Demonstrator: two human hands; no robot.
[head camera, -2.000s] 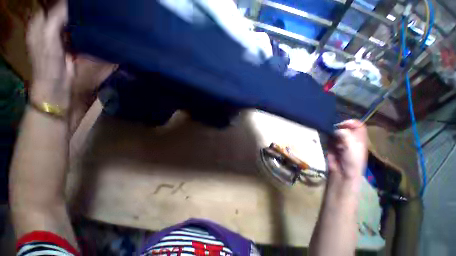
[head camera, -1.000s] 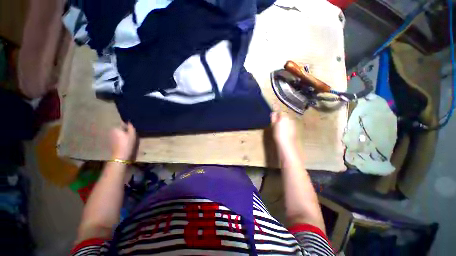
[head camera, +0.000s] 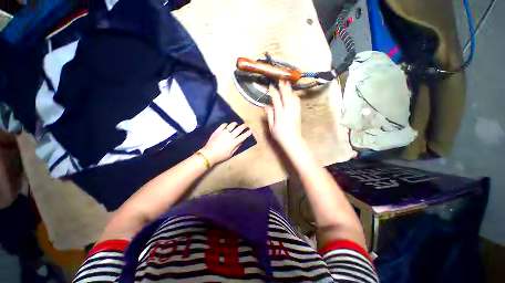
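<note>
The navy garment (head camera: 105, 94) lies spread at the left of the table, with white panels (head camera: 177, 108) and dark stripes inside it. My left hand (head camera: 224, 143) rests on the garment's near right corner, fingers slightly spread, pressing it flat. The steam iron (head camera: 254, 88) stands right of the garment, its orange-brown wooden handle (head camera: 266, 69) uppermost. My right hand (head camera: 285, 110) reaches to the iron, its fingertips at the near side of the handle. The fingers are extended and not wrapped around it.
The cream table cover (head camera: 243, 171) shows around the garment and iron. A black hose (head camera: 346, 47) runs from the iron to the upper right. An off-white cloth pad (head camera: 379, 102) lies at the table's right edge. A dark printed box (head camera: 410, 182) stands at the lower right.
The garment, held up earlier, lies on the table. My left hand has moved to its near right corner. My right hand has let go of the garment and moved to the iron.
</note>
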